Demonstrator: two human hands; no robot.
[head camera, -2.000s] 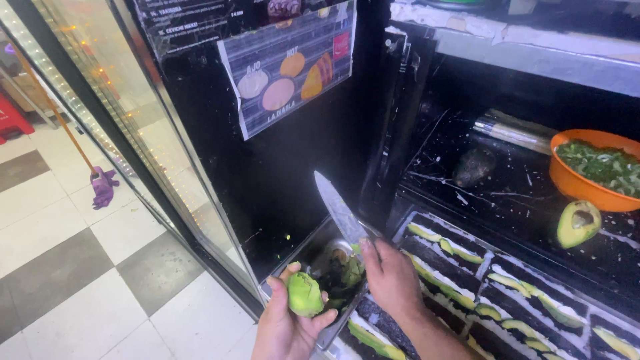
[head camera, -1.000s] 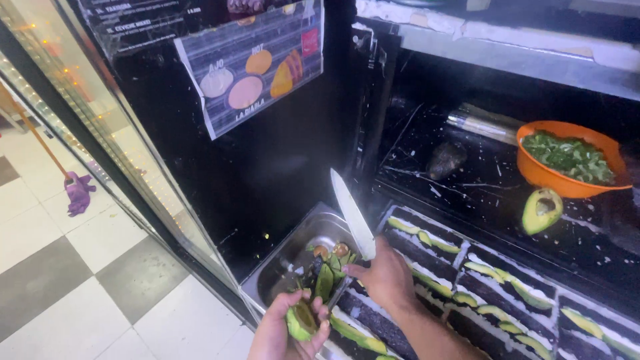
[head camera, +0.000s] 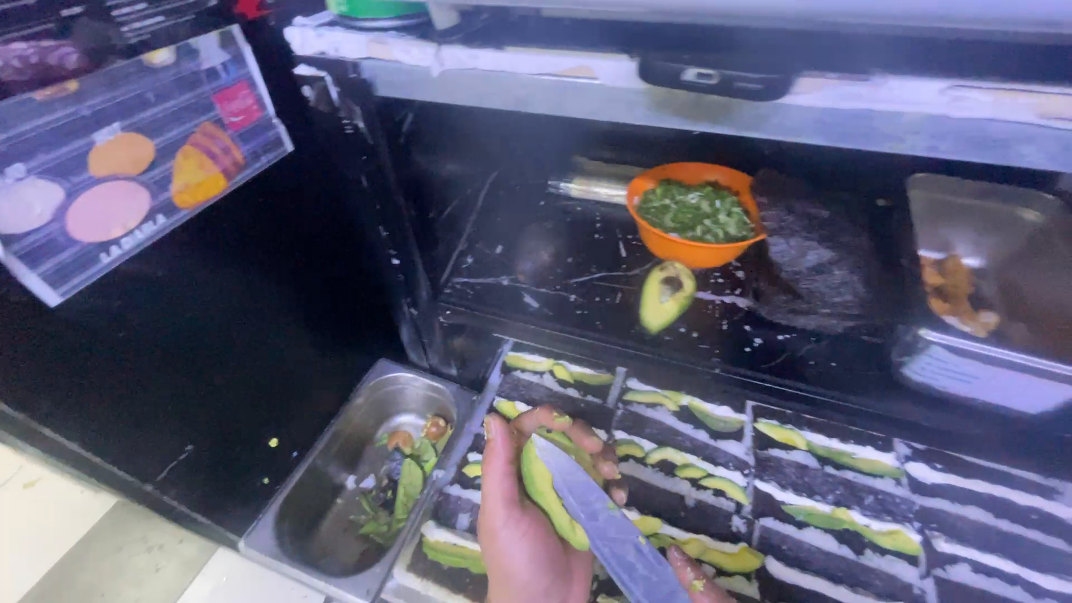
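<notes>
Palm up, my left hand (head camera: 536, 536) cups a peeled piece of avocado (head camera: 548, 494) over the laid-out nori sheets. A kitchen knife (head camera: 615, 532) lies with its blade tip against that avocado. Only the fingers of my right hand (head camera: 697, 578) show at the bottom edge, at the knife's rear; its handle is out of frame. Beneath both hands, dark nori sheets (head camera: 695, 511) bear strips of white filling, many topped with avocado slices (head camera: 846, 452). A steel pan (head camera: 314, 502) with avocado peels (head camera: 408, 490) and pits stands left of my left hand.
On the black counter behind stand an orange bowl (head camera: 699, 251) of chopped greens and an avocado half (head camera: 667, 297). A clear container (head camera: 988, 218) with orange food sits at the right. A pale ledge (head camera: 544, 79) crosses above. A black panel (head camera: 209, 352) rises at the left.
My left hand has moved from the steel pan to over the nori sheets, and the avocado in it is now peeled. The knife has swung down onto the avocado. The view has shifted right.
</notes>
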